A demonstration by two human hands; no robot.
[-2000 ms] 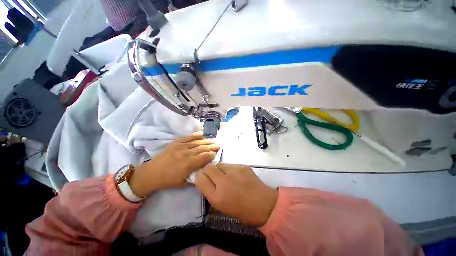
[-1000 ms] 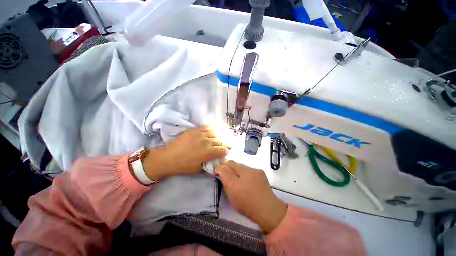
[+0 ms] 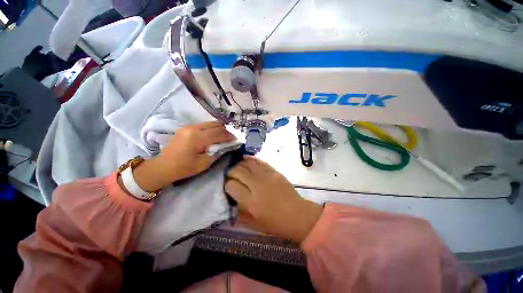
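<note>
The light grey garment body [image 3: 86, 123] lies heaped left of the sewing machine [image 3: 344, 86] and runs down under my forearms. My left hand [image 3: 192, 150] pinches a folded pale seam edge [image 3: 223, 147] of it, just left of the grey block at the presser foot [image 3: 254, 140]. My right hand [image 3: 266, 194] holds the dark edge of the cloth [image 3: 231, 166] just below the foot, fingers curled on it. The needle tip is hidden behind the foot parts and bright light.
Right of the foot lie a small dark metal tool [image 3: 305, 149], scissors with green and yellow loops [image 3: 381, 150] and a thin white stick [image 3: 438, 173]. A grey box with a fan [image 3: 23, 111] stands at the left. A ribbed dark band [image 3: 252, 249] lies along the front edge.
My left hand has lifted slightly and moved away from my right, with the seam edge showing between its fingertips. More dark edge shows between the hands. The camera view has also shifted.
</note>
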